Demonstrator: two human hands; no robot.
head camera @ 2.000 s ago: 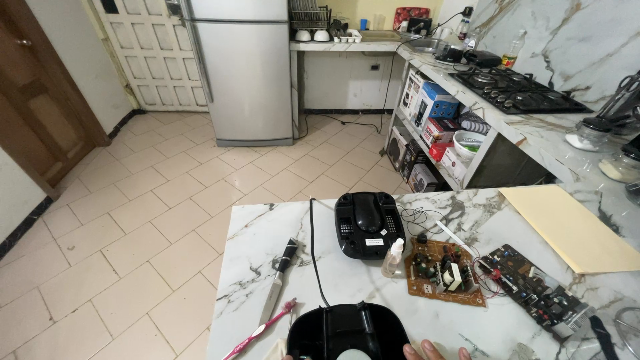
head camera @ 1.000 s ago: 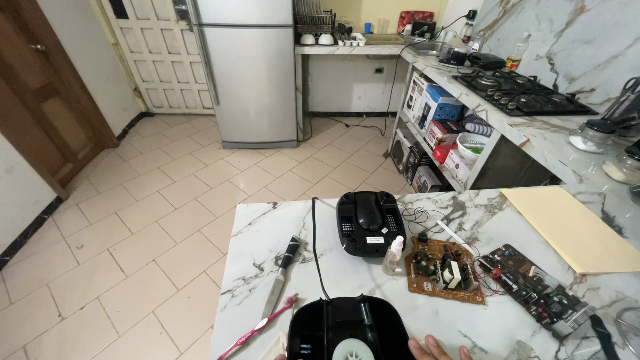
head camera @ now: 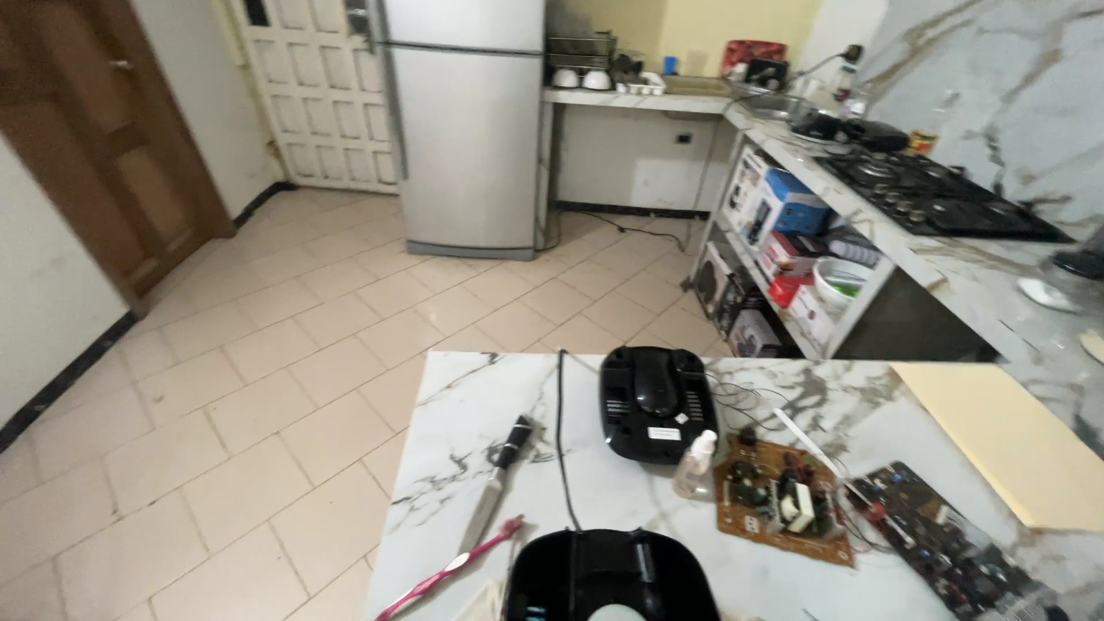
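Observation:
Neither of my hands shows now. At the near edge, cut off by the frame, lies a black plastic appliance housing (head camera: 604,561) with a pale round part inside it. A black plastic base (head camera: 660,405) with a white label and a dark mouse-shaped piece on it lies farther back. Beside that base stands a small clear spray bottle (head camera: 695,466). To its right is a brown circuit board (head camera: 780,500) with wires, then a darker circuit board (head camera: 949,539). Left of the housing are a black-handled knife (head camera: 496,483) and a pink and white toothbrush (head camera: 453,565).
The marble-patterned table (head camera: 466,388) ends at its left and far edges above a tiled floor. A black cable (head camera: 561,440) runs behind the housing. A cream sheet (head camera: 1000,440) lies at the right. Beyond are shelves with boxes (head camera: 789,203), a gas hob (head camera: 940,194) and a refrigerator (head camera: 470,138).
Fingers seen at the bottom edge beside the black housing in the earlier frames are out of view now.

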